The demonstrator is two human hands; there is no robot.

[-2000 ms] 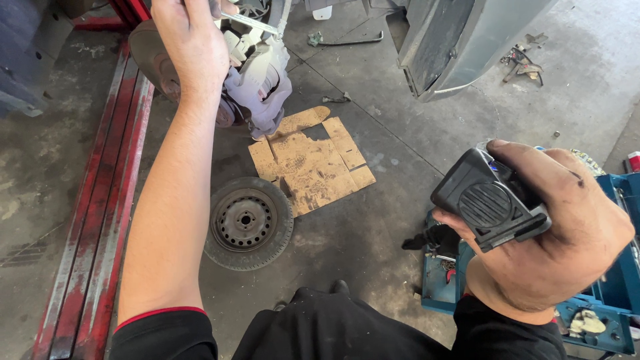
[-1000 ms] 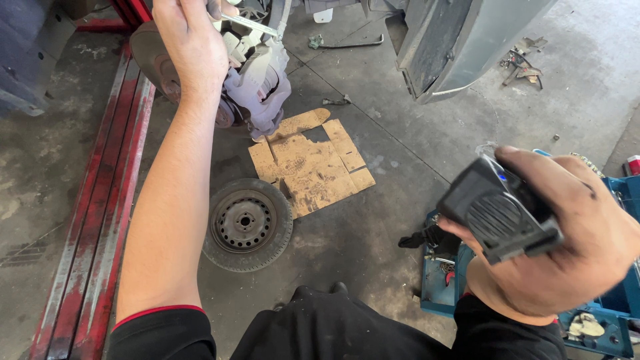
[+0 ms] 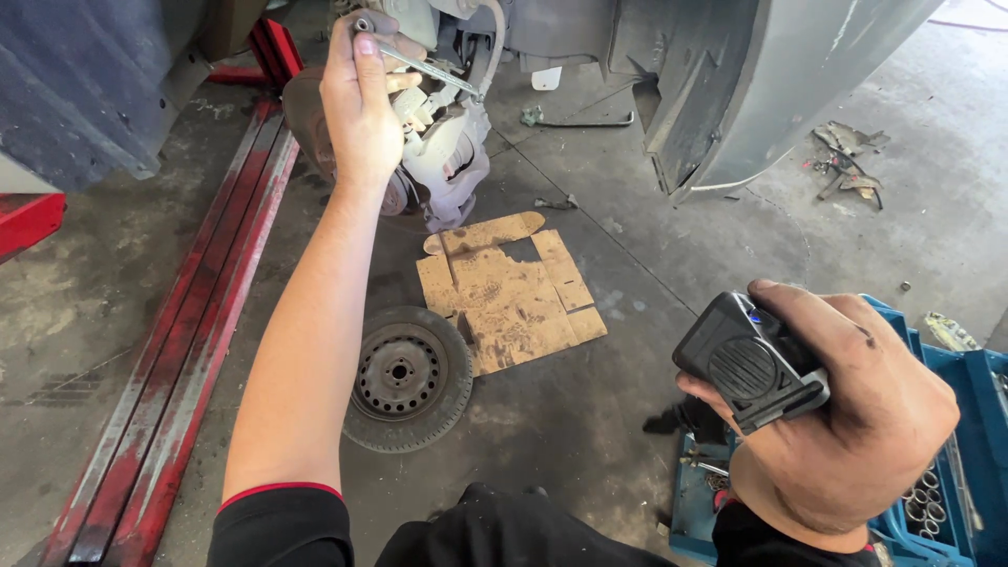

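My left hand [image 3: 366, 102] is raised at the upper left, its fingers closed around a metal wrench [image 3: 429, 69] whose far end reaches a fitting by the brake hose [image 3: 494, 47]. Behind and below it is the wheel hub and brake caliper assembly [image 3: 445, 153] of a car on a lift. At the right, my right hand [image 3: 846, 402] grips a small black device [image 3: 744, 362] with a round ribbed grille and a small blue light. This device is held in the air, away from the car parts.
On the floor lie a steel wheel with tyre [image 3: 402, 378], stained flattened cardboard [image 3: 512, 295] and a metal rod [image 3: 583, 122]. The red lift arm [image 3: 181, 331] runs along the left. A blue toolbox [image 3: 969, 425] with sockets is at lower right. A car body panel [image 3: 740, 87] hangs at upper right.
My right hand, with the black device, has tilted a little and shifted slightly. My left hand stays near the brake assembly with the wrench.
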